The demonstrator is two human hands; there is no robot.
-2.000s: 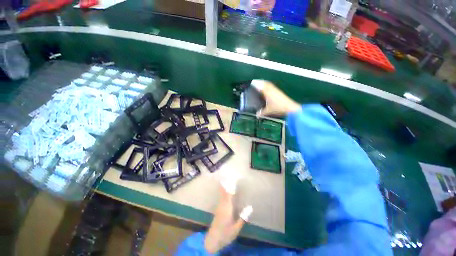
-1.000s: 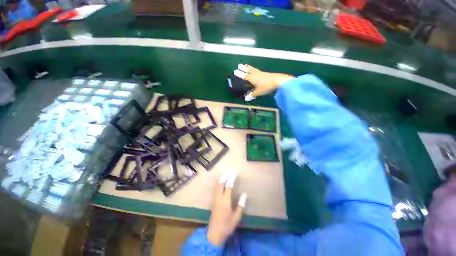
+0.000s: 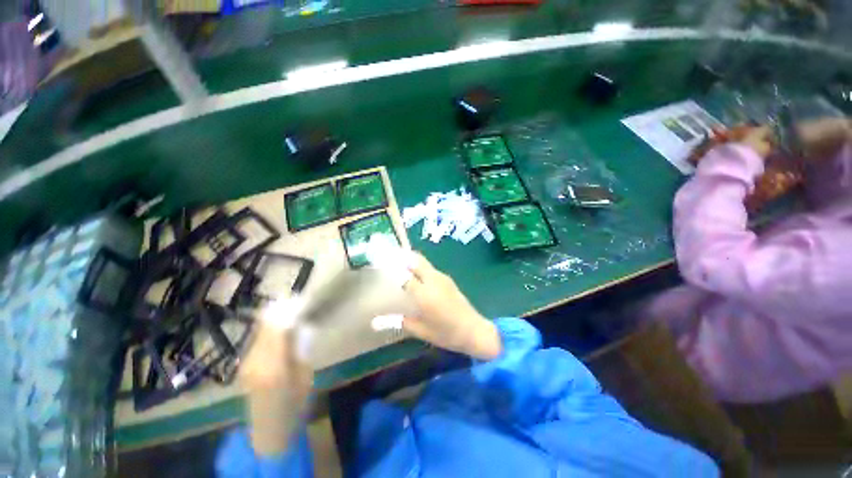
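Observation:
My left hand (image 3: pixel 273 369), blurred, is at the right edge of the black frame pile (image 3: pixel 191 289). My right hand (image 3: pixel 444 303) is at the right, with white-covered fingertips apart; its upper fingertips overlap the lower edge of a green circuit board (image 3: pixel 368 236). A blurred grey and dark shape (image 3: pixel 327 301) lies between the hands; I cannot tell what it is or which hand holds it. Two more boards (image 3: pixel 311 205) lie behind on the beige sheet (image 3: pixel 266 198). White inserts (image 3: pixel 448 215) lie in a heap right of the sheet, beside a row of three boards (image 3: pixel 518 227).
A clear tray heaped with white-blue inserts (image 3: pixel 56 308) is at the left. Black units (image 3: pixel 476 107) stand spaced along the back, before a pale rail (image 3: pixel 402 63). A grey module (image 3: pixel 590 195) lies on clear film. A person in pink (image 3: pixel 747 261) works at the right, near a printed sheet (image 3: pixel 674 131).
The view has swung right. My right hand has let go of the black unit at the back and come forward. My left hand has moved left, to the frame pile.

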